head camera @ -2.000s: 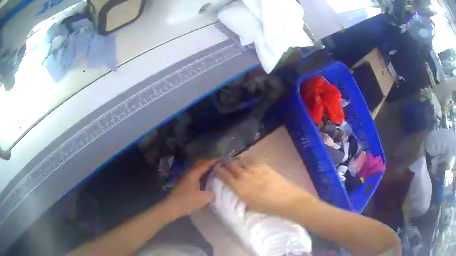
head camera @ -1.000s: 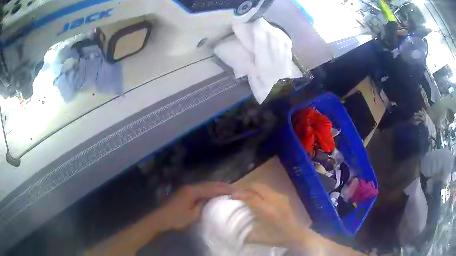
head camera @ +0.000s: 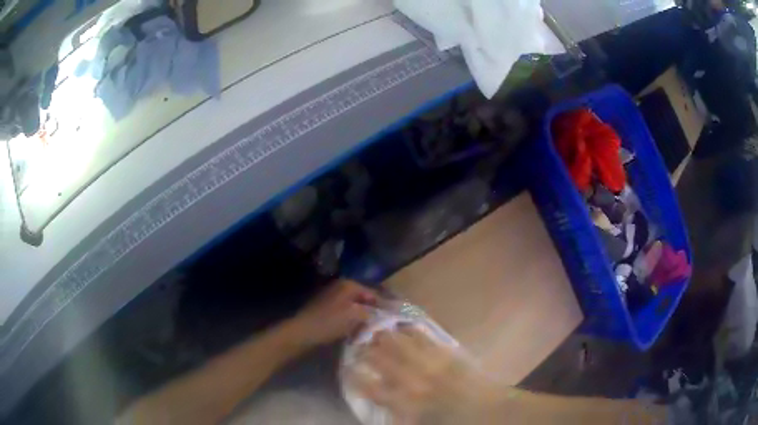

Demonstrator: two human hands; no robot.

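Observation:
A white fabric bundle (head camera: 362,393) lies at the bottom middle, low in front of the table edge, beside a tan board (head camera: 507,274). My left hand (head camera: 337,309) is at its upper left edge, with the fingers on the bundle. My right hand (head camera: 415,369) lies over the top of the bundle, blurred, and covers much of it. Both hands are bare. The underside of the bundle is hidden.
A blue plastic crate (head camera: 582,241) with red, pink and grey scraps stands right of the board. The white machine table (head camera: 274,58) with its ruler edge runs across the upper left. A white cloth (head camera: 490,37) hangs over it. A grey-blue scrap (head camera: 154,66) lies on top.
The view has shifted, so the machine head is mostly out of the picture. My right hand has moved over the white bundle, which looks more compact. More of the tan board shows.

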